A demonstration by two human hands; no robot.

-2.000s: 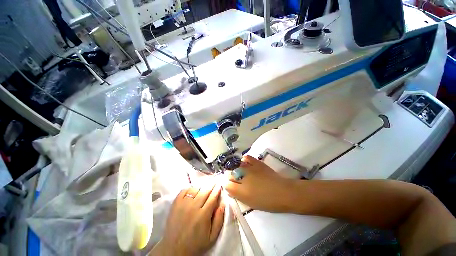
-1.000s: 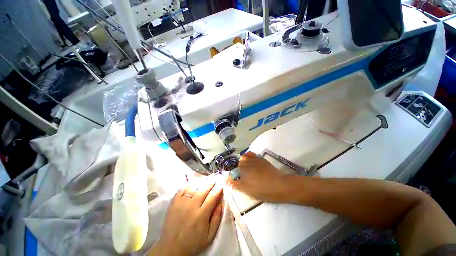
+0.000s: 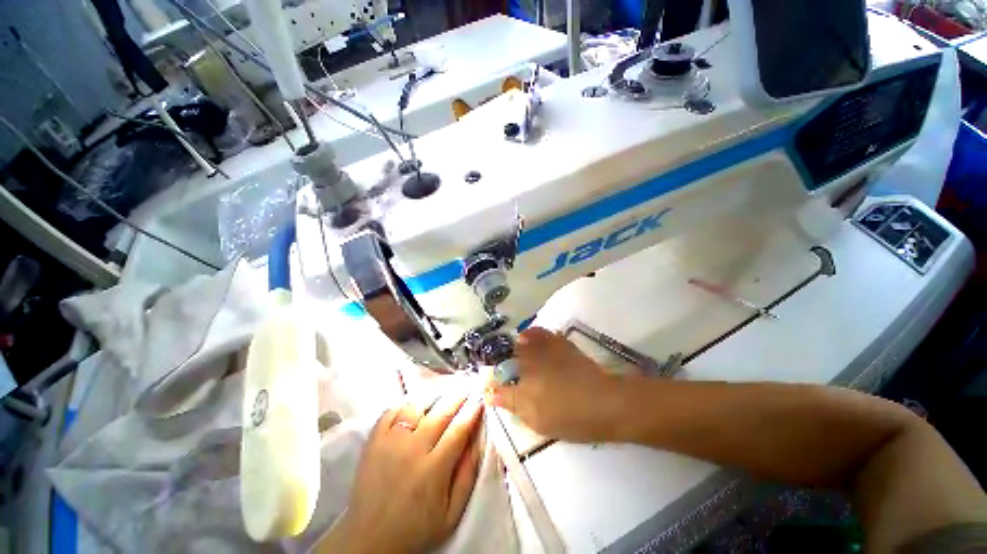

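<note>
A light beige garment piece (image 3: 162, 454) lies crumpled on the table, reaching under the head of the white JACK sewing machine (image 3: 671, 195). My left hand (image 3: 417, 471) lies flat on the cloth with its fingertips just in front of the needle area. My right hand (image 3: 557, 390) is at the right side of the needle area with bent fingers; its fingertips are hidden by glare and metal parts. A narrow pale fabric strip (image 3: 525, 476) runs from between the hands toward the table's front edge. The needle and presser foot are washed out by bright light.
A long yellowish-white lamp-like object (image 3: 279, 422) stands left of the needle. A metal bracket (image 3: 622, 348) lies on the bed right of it. A red-tipped thin tool (image 3: 736, 298) lies further right. A control panel (image 3: 874, 119) is at the head's right end. Another white machine table (image 3: 476, 76) stands behind.
The view has shifted slightly. Both hands stay almost in place at the needle area, and the strip still hangs between them.
</note>
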